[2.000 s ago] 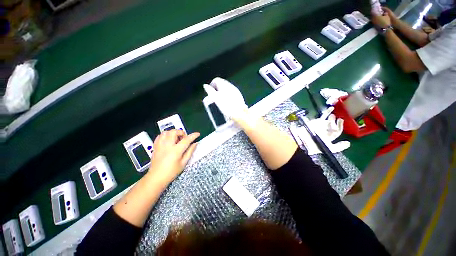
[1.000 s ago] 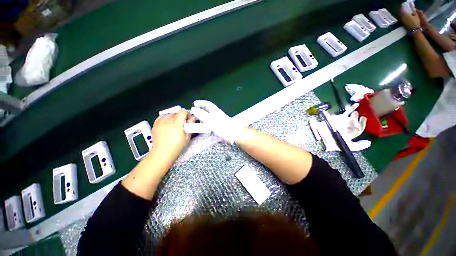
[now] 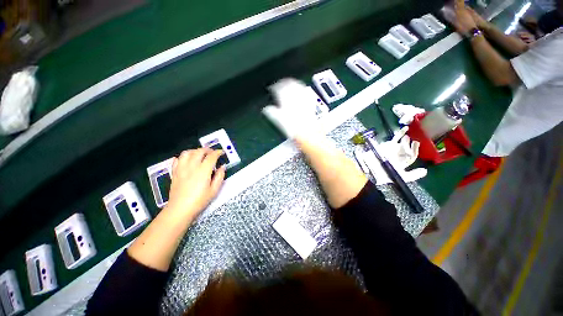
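My left hand (image 3: 194, 179), bare, is over the belt with fingers slightly spread. It partly covers one white housing (image 3: 160, 187), and its fingertips are at the near edge of another housing (image 3: 230, 153); whether they touch is unclear. My right hand (image 3: 290, 111), in a white glove, is blurred over the belt near the rail, with fingers apart and no held thing visible. A partly hidden housing (image 3: 319, 106) is just beside it. More housings (image 3: 126, 208) lie in a row to the left.
Pale rail (image 3: 244, 180) edges the green belt (image 3: 247, 129). Bubble wrap (image 3: 247, 231) lies under my forearms with a white card (image 3: 295, 235). A black-handled tool (image 3: 398, 182), gloves (image 3: 407, 151) and red tray (image 3: 426, 147) are at right. A person in white (image 3: 531, 80) works further along.
My right hand has left my left hand and moved up and right along the belt. The housing at my left fingertips shows more fully. The whole view has shifted.
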